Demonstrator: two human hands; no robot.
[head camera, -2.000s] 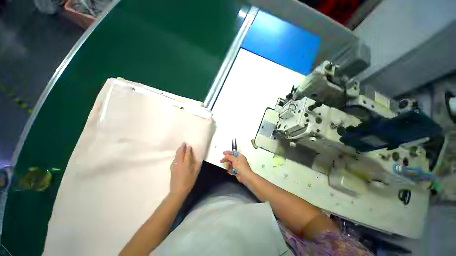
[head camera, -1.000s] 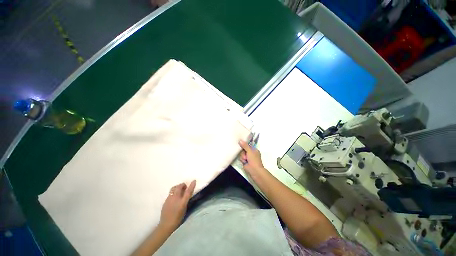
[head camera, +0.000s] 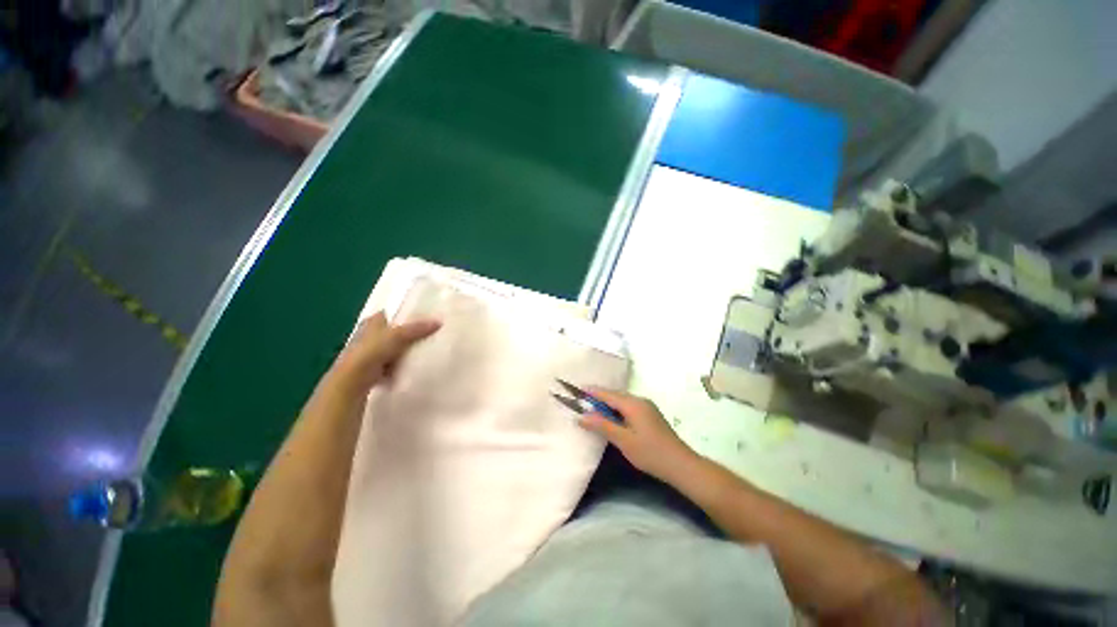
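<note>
A pale pink-beige garment piece (head camera: 472, 465) lies folded on the green table, with whiter cloth along its top edge. My left hand (head camera: 390, 349) is at the upper left of the cloth, with thumb and fingers on its edge; it seems to pinch the fabric there. My right hand (head camera: 627, 429) holds the thread snips (head camera: 588, 401) over the right side of the cloth. The dark blades point left and are apart.
The green table (head camera: 490, 147) has a pale metal edge. A drinks bottle (head camera: 184, 496) lies at its left rim. A cream sewing machine (head camera: 845, 331) stands on the white table (head camera: 710, 221) at right, near a blue panel (head camera: 759, 135). A pink tub (head camera: 276, 116) holds grey cloth.
My left hand has moved up from the cloth's lower edge to its upper left. The snips have moved from the right edge to above the cloth. The cloth's left side is drawn inward.
</note>
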